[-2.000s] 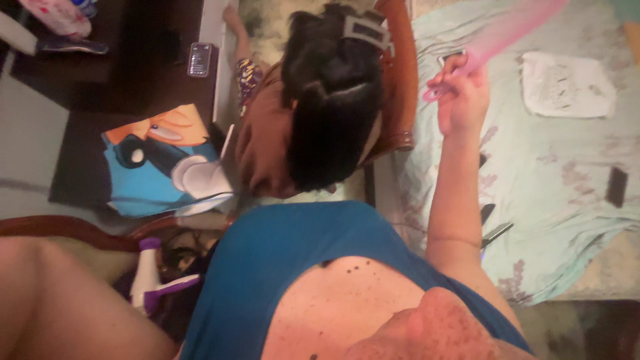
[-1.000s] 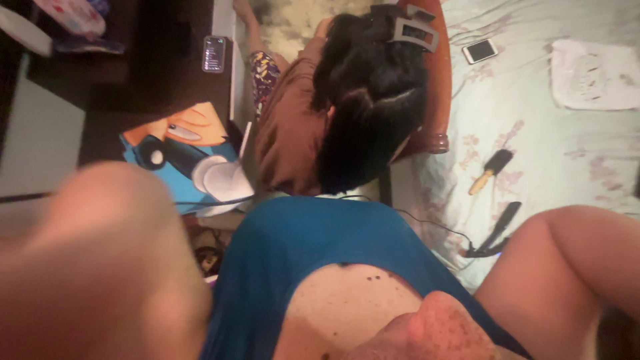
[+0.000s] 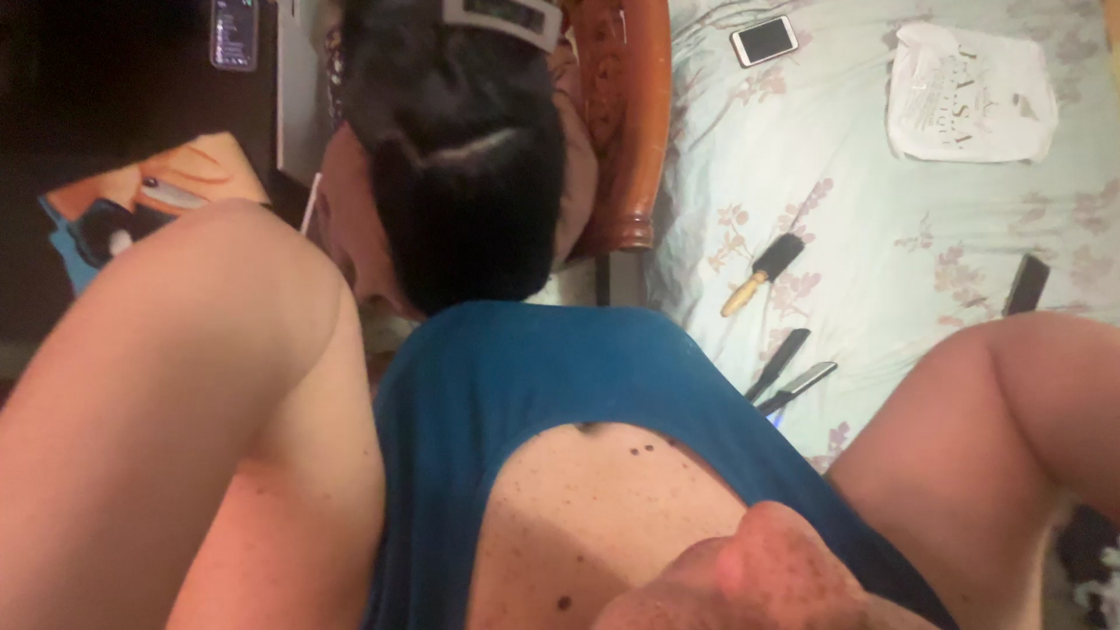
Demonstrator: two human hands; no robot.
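Neither of my hands shows; both my arms are bent sharply, elbows forward, one at each side of the view. In front of my chest is the back of a seated person's head, with dark parted hair (image 3: 472,210) hanging straight down. A rectangular hair clip (image 3: 512,19) holds the upper hair. On the bed to the right lie a hairbrush with a wooden handle (image 3: 744,293) and a flat iron (image 3: 801,385) with its plates apart. Whether my hands hold anything is hidden.
The person sits on a carved wooden chair (image 3: 626,122). On the patterned bedsheet (image 3: 840,236) are a white phone (image 3: 765,41), a white plastic bag (image 3: 971,96) and a dark flat object (image 3: 1026,284). A second phone (image 3: 234,33) and a colourful printed item (image 3: 210,166) rest on the dark table at left.
Two seconds ago my right hand held a pink comb-like object over the bed; that hand has left the view. Both elbows are now raised. The view has moved closer to the hair.
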